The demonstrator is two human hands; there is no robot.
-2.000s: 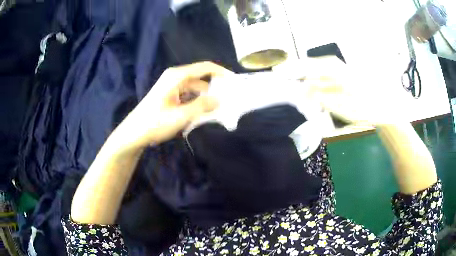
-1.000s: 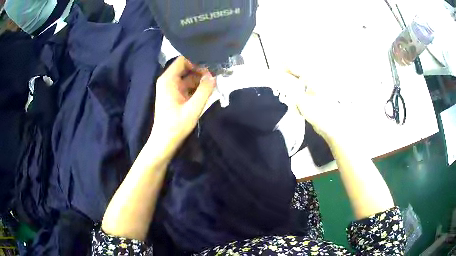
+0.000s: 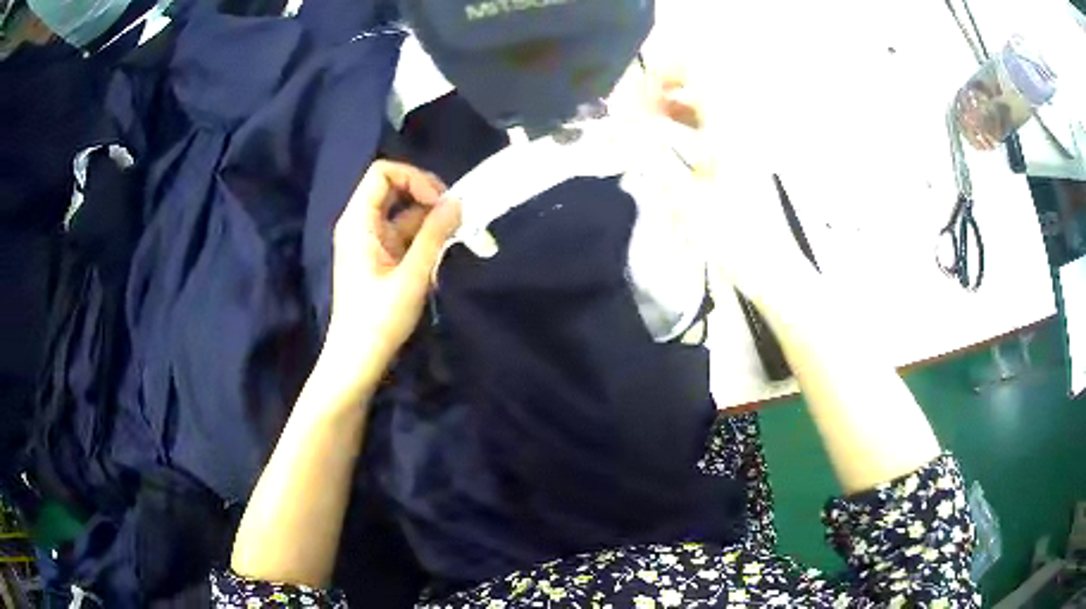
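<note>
A navy garment (image 3: 560,345) lies over my lap and up to the sewing machine head (image 3: 536,54). A white strip (image 3: 512,179) runs along its curved upper edge, under the needle area (image 3: 569,129). My left hand (image 3: 399,238) pinches the left end of the strip and edge between thumb and fingers. My right hand (image 3: 703,155) is at the right of the needle area, washed out by glare; what its fingers hold cannot be told. A white curved pad (image 3: 665,268) hangs at the garment's right side, below my right hand.
Piled navy garments (image 3: 226,262) fill the left. On the white table (image 3: 857,286) are scissors (image 3: 960,244), a clear jar (image 3: 994,101) and a dark phone (image 3: 765,339), partly hidden by my right forearm. Green floor (image 3: 834,452) shows beyond the table edge.
Since one second ago, my left hand has moved down and left, with more white strip showing between it and the needle. My right hand has moved up. Earlier, both hands held the edge before the machine.
</note>
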